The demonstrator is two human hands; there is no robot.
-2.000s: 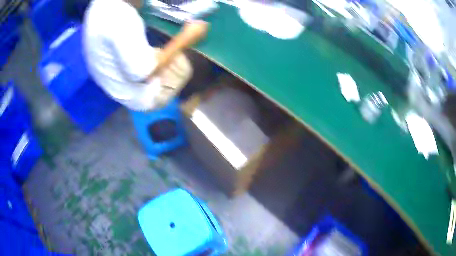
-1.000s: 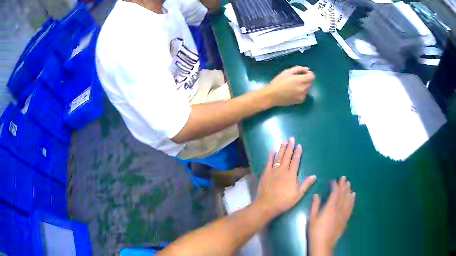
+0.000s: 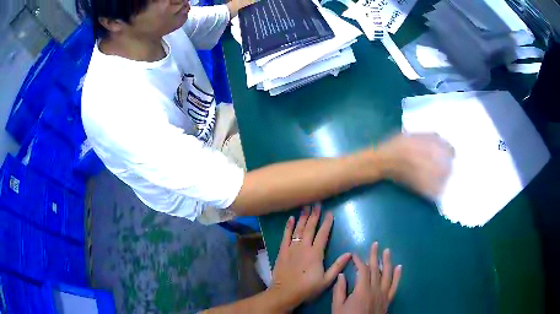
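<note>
My left hand [image 3: 301, 264] lies flat on the green bench top [image 3: 295, 141] near its left edge, fingers apart, with a ring on one finger. My right hand [image 3: 368, 285] rests just right of it, fingers apart and empty, cut off by the bottom edge. Beyond my hands, a stack of white sheets [image 3: 470, 153] lies on the bench at the right. A dark panel [image 3: 282, 24] with rows of marks lies on another stack of white sheets [image 3: 301, 70] at the far left of the bench.
A seated person in a white shirt [image 3: 153, 129] is at the left; their blurred hand [image 3: 420, 162] reaches across the bench to the white sheets. Grey sheets [image 3: 470, 37] and a printed label [image 3: 381, 15] lie at the back. Stacked blue crates [image 3: 43, 214] stand along the left.
The view has settled on the bench after a blur. Since one second ago the person's arm has stretched rightward to the white sheets. My hands stay on the bench, lower in view.
</note>
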